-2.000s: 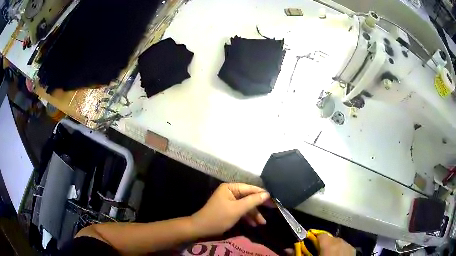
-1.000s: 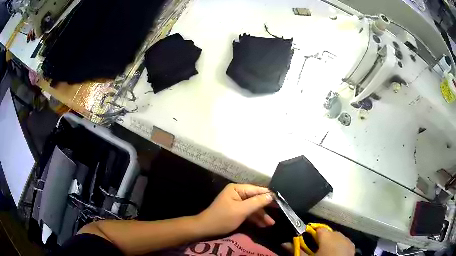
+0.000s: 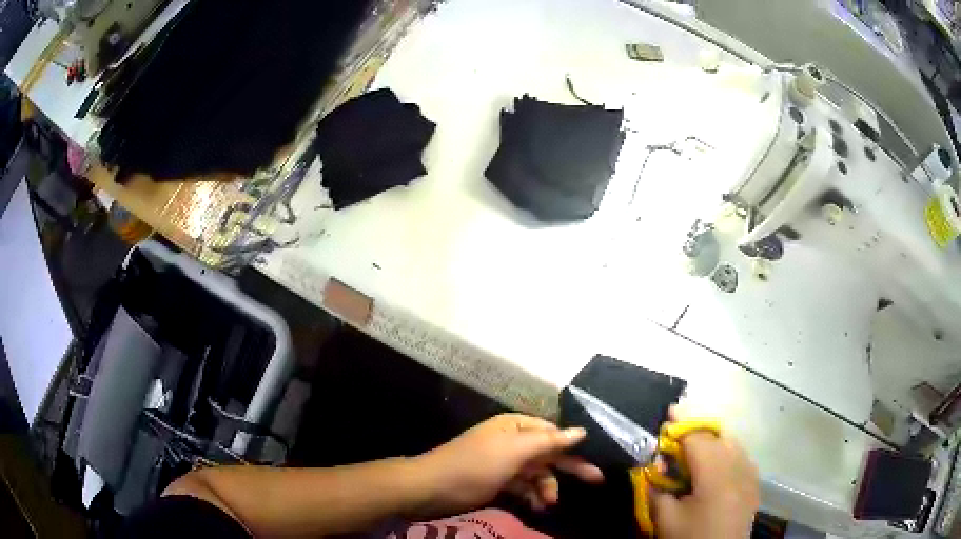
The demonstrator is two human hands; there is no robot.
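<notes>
A black patch pocket (image 3: 630, 381) lies over the front edge of the white table. My left hand (image 3: 511, 460) pinches the pocket's lower left edge between thumb and fingers. My right hand (image 3: 708, 486) holds scissors (image 3: 616, 426) by their yellow handles. The silver blades lie across the pocket, tips pointing up and left near its left edge. The pocket's lower part is hidden behind the blades and my hands.
Two small black heaps, left (image 3: 374, 146) and right (image 3: 555, 158), lie farther back. A large black fabric stack (image 3: 216, 90) is at far left. A white sewing machine (image 3: 811, 174) stands right. A dark rectangular object (image 3: 891, 485) is at the right corner. A bin (image 3: 276, 363) is below left.
The scissors have moved up from the pocket's lower left edge to lie across it, and the blades look closer together. The pocket has turned and shifted. The whole view has shifted slightly.
</notes>
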